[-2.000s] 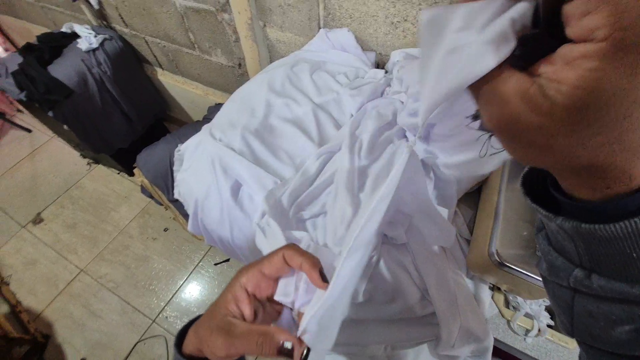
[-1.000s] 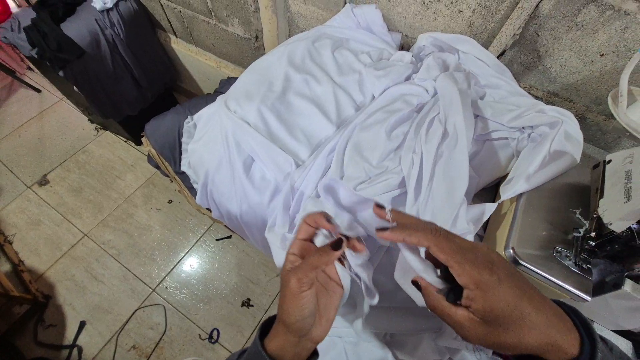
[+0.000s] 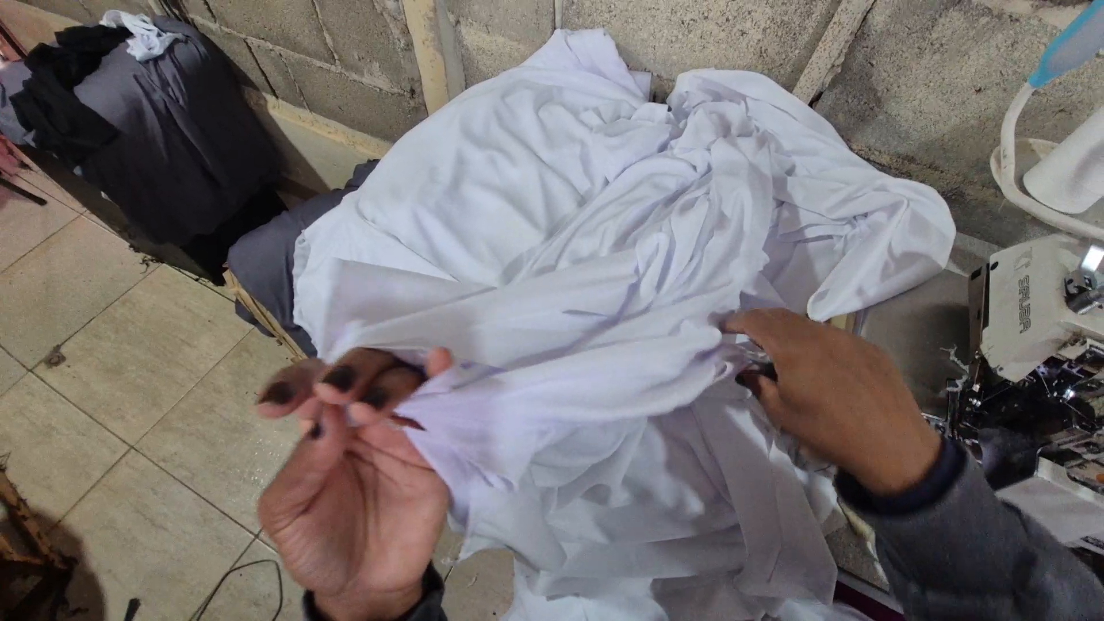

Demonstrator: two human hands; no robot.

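Note:
A large heap of white knit fabric (image 3: 517, 190) fills the middle of the view, bunched and folded. At its lower left, my left hand (image 3: 362, 466) is palm up, its fingertips pinching an edge of the white cloth. My right hand (image 3: 832, 392), palm down, grips a gathered part of the same cloth to the right. Between the two hands the fabric is drawn out in long folds. The tips of my right fingers are partly hidden in the cloth.
A white sewing machine (image 3: 1026, 310) with metal parts stands at the right, a white thread cone (image 3: 1069, 168) above it. Dark grey cloth (image 3: 172, 129) is piled at the upper left. A block wall (image 3: 707, 39) runs behind; floor tiles (image 3: 147, 345) lie at the left.
My hands, close together one second ago, are now apart, the left further left and the right further right. The cloth between them is now spread out.

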